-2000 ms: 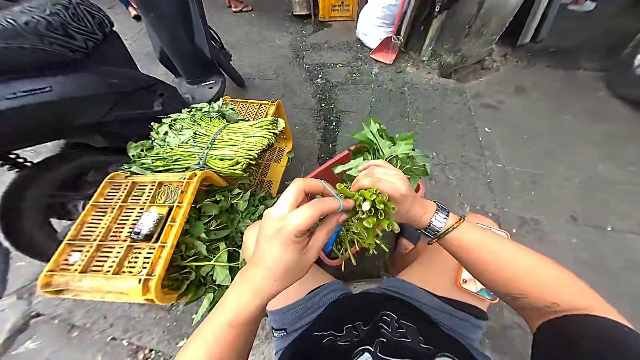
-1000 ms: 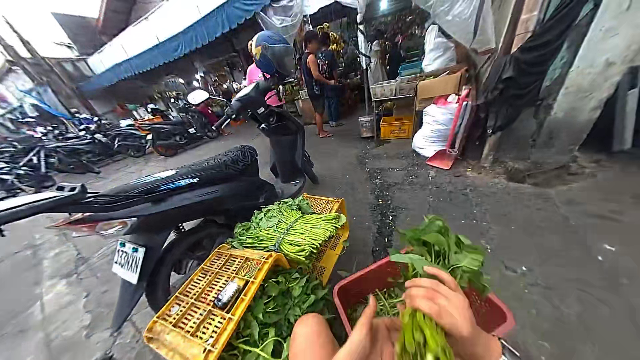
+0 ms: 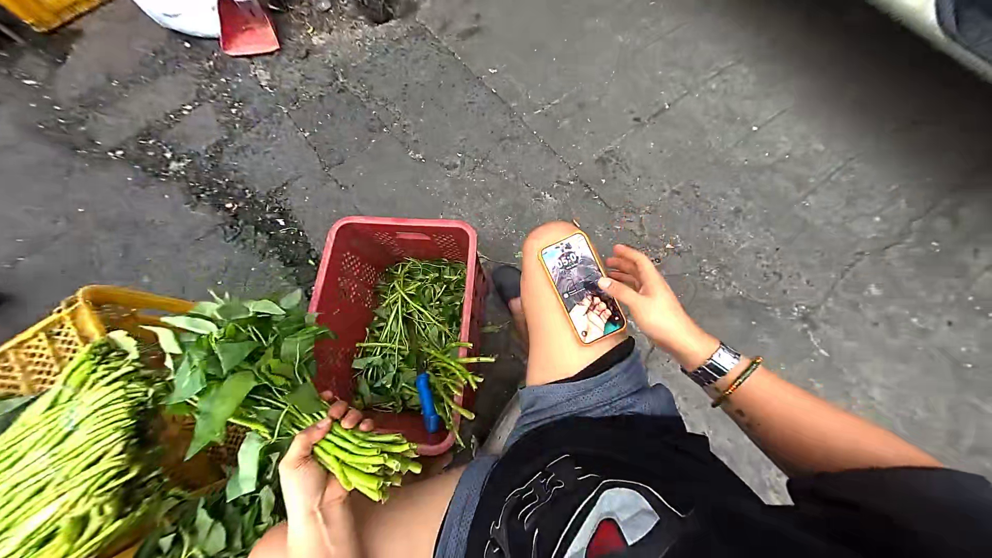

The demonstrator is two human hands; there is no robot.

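My left hand (image 3: 318,465) is closed around a bunch of leafy green vegetable stems (image 3: 360,457), its cut ends pointing right and its leaves fanning left. My right hand (image 3: 643,294) has its fingers apart, and its thumb touches the lit screen of a smartphone (image 3: 570,267) in an orange case, which lies on my thigh by the knee. Between my left hand and that knee stands a red plastic crate (image 3: 335,294) with loose greens (image 3: 418,310) inside. A blue handle (image 3: 427,403) rests near the crate's near right side; the rest of that object is hidden.
Yellow plastic crates (image 3: 39,356) at the lower left hold a large bundle of green stems (image 3: 70,457) and more leaves. Farther off on the grey pavement are a red dustpan (image 3: 246,27), a white sack (image 3: 182,12) and another yellow crate (image 3: 50,9).
My right hand has left the bunch and moved right to the phone. The bunch is in my left hand alone, left of the red crate. The view has tilted down since one second ago.
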